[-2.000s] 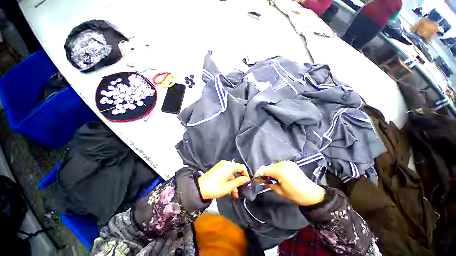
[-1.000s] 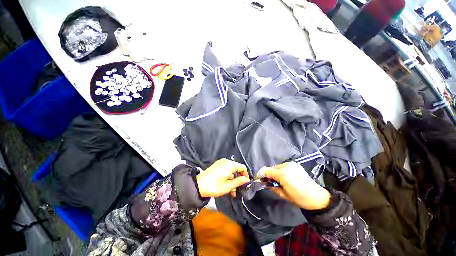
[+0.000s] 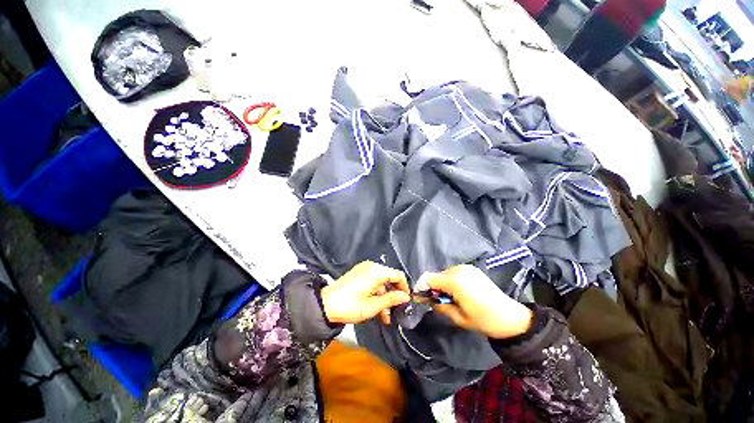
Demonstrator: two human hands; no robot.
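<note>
A grey garment with paired white stripes (image 3: 455,182) lies heaped on the table and hangs over its near edge. My left hand (image 3: 364,295) pinches the edge of the garment between thumb and fingers. My right hand (image 3: 478,302) is close beside it, fingertips nearly touching the left ones, with the thumb and fingers closed at the same spot of cloth. A small dark thing shows at the right fingertips; it is too small to name. A pale curved strand or edge shows on the cloth below the hands. No needle can be made out.
On the white table (image 3: 331,33) are a round red-rimmed tray of pale discs (image 3: 196,173), a black bag (image 3: 176,58), orange-red and yellow snips (image 3: 264,116), dark buttons (image 3: 307,119) and a phone (image 3: 279,149). Brown garments (image 3: 637,306) lie right; dark garments (image 3: 157,273) and blue bins (image 3: 70,178) are left.
The view has shifted slightly, so the table things sit higher and further left. My hands stay together at the cloth edge with only small finger movements.
</note>
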